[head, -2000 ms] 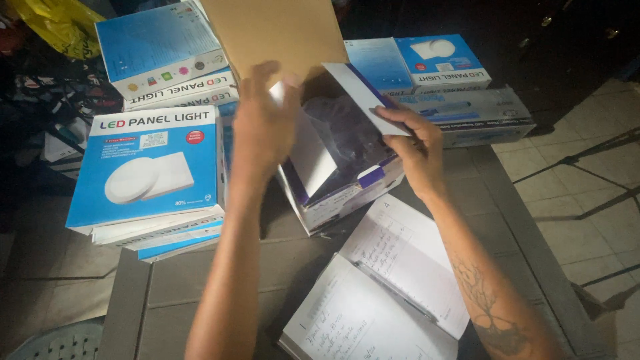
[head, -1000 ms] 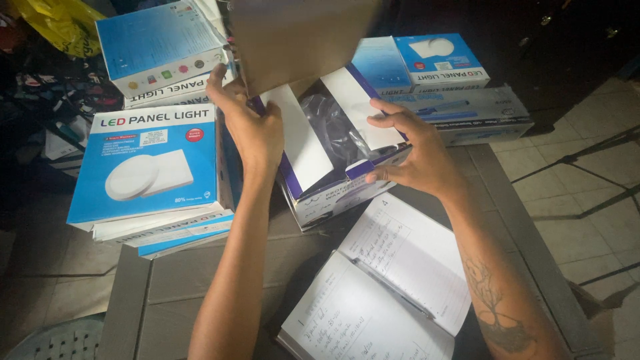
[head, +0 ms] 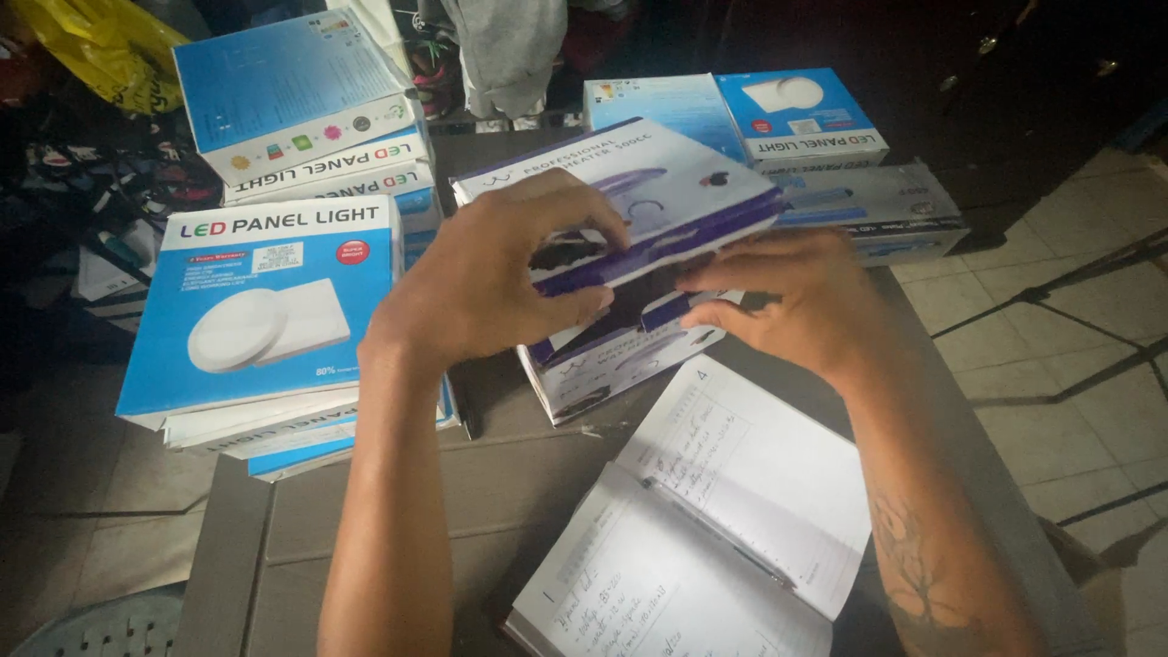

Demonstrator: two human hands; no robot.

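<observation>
A white and purple wax heater carton (head: 630, 365) stands on the dark table, its printed lid (head: 675, 173) folded most of the way down, with a dark gap at the front edge. My left hand (head: 511, 265) grips the lid's front edge, fingers on top and thumb below it. My right hand (head: 776, 301) is at the carton's front right, its fingers by the lid's edge and its thumb at a small purple-edged flap (head: 666, 311). In front of the carton lies an open notebook (head: 776, 429) with handwriting, a pen (head: 721, 529) along its fold.
Stacked LED panel light boxes (head: 265, 301) stand at the left, with another stack (head: 292, 91) behind them. More boxes (head: 803, 109) and a long carton (head: 876, 210) sit at the back right. A perforated seat (head: 109, 625) shows at the lower left, beside the table (head: 365, 520).
The carton's lid has come down from upright over the opening. The white side flaps and the clear-wrapped contents seen earlier are now covered. My left hand has moved onto the lid's front edge.
</observation>
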